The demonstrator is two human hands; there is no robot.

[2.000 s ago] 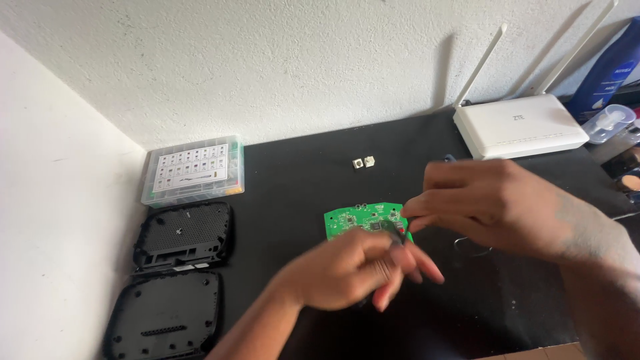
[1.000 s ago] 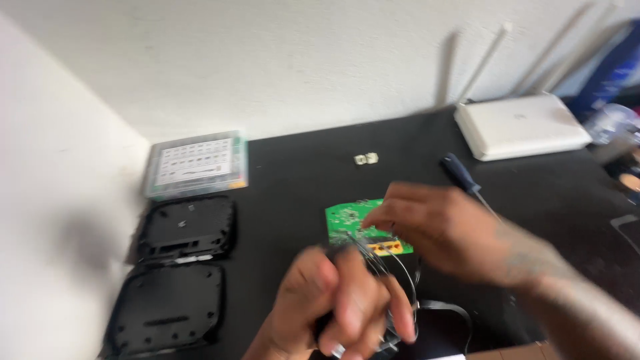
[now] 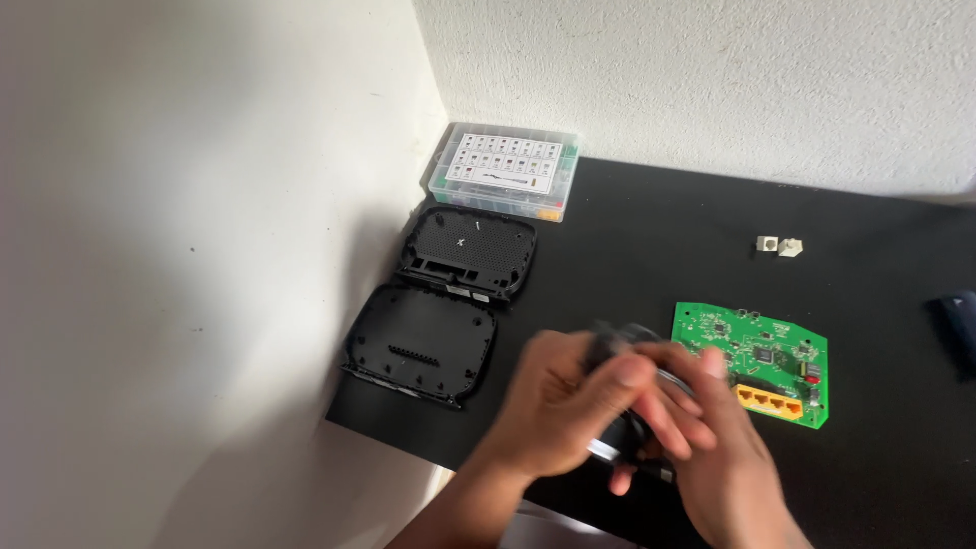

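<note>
My left hand [image 3: 568, 400] is closed around a blurred bundle of black cable [image 3: 625, 427], just left of a green circuit board. My right hand [image 3: 709, 427] meets it from the other side, its fingers on the same cable; motion blur hides its exact grip. The circuit board [image 3: 793, 335] lies flat on the black table, with a yellow row of network ports [image 3: 770, 402] along its near edge. Part of its left side is behind my right hand.
Two black router shell halves [image 3: 469, 248] [image 3: 423, 343] lie at the left. Behind them stands a clear plastic compartment box [image 3: 503, 168] against the wall. Two small white connector blocks [image 3: 779, 245] sit beyond the board. A dark handle [image 3: 957, 328] lies at the right edge.
Both hands have moved off the circuit board to its left, and the cable is now bunched between them. The view has swung left, so the white router is out of frame.
</note>
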